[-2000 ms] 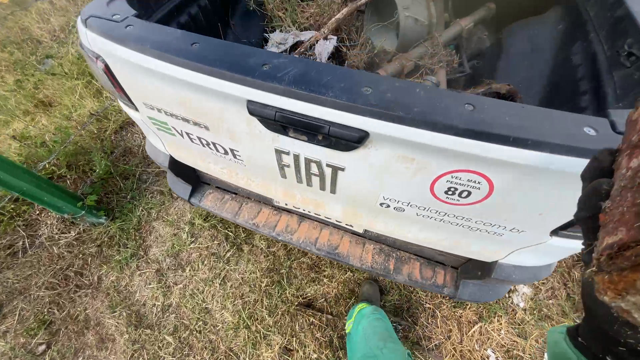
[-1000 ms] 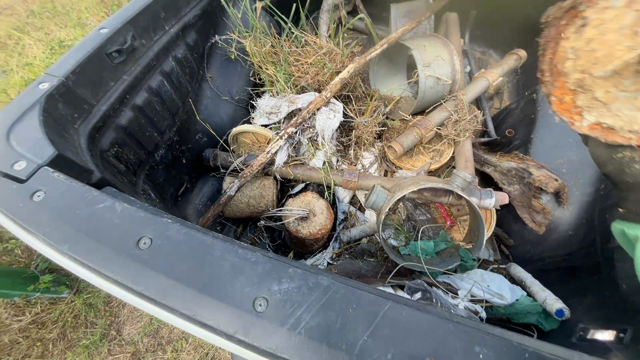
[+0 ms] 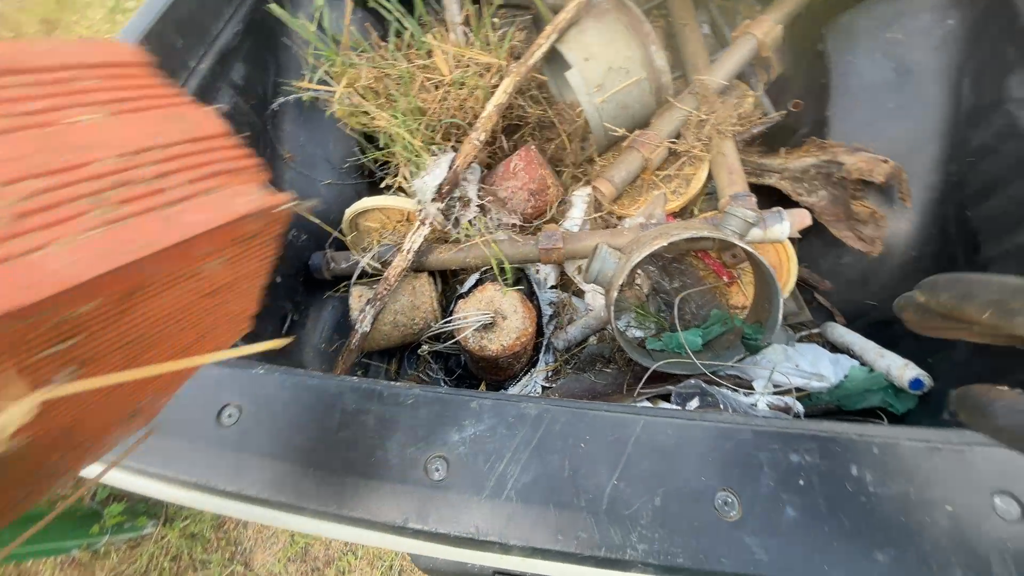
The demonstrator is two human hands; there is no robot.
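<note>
A large ribbed orange-red block [image 3: 128,264], apparently fired clay, fills the left side, blurred by motion; what holds it, if anything, is hidden. My left hand is not visible. At the right edge, the gloved fingers of my right hand [image 3: 960,352] are spread, with nothing between them, over the dark truck bed. Debris in the bed includes a metal ring [image 3: 618,296], metal pipes [image 3: 512,251], a rough cylindrical concrete core [image 3: 498,324] with wires, a reddish chunk [image 3: 524,182], a long stick [image 3: 480,132] and a white tube [image 3: 876,358].
The black top edge of the tailgate [image 3: 560,464] crosses the foreground. Grass clumps [image 3: 416,88], a pale cylindrical piece [image 3: 616,68], a weathered wood piece [image 3: 832,188] and green plastic scraps [image 3: 864,390] lie in the bed. A green object [image 3: 72,532] is at lower left, outside.
The rough, orange-rimmed piece at upper right has left that place. The ribbed block has come into view at left, and a reddish chunk now shows among the debris. My right hand's fingers have appeared.
</note>
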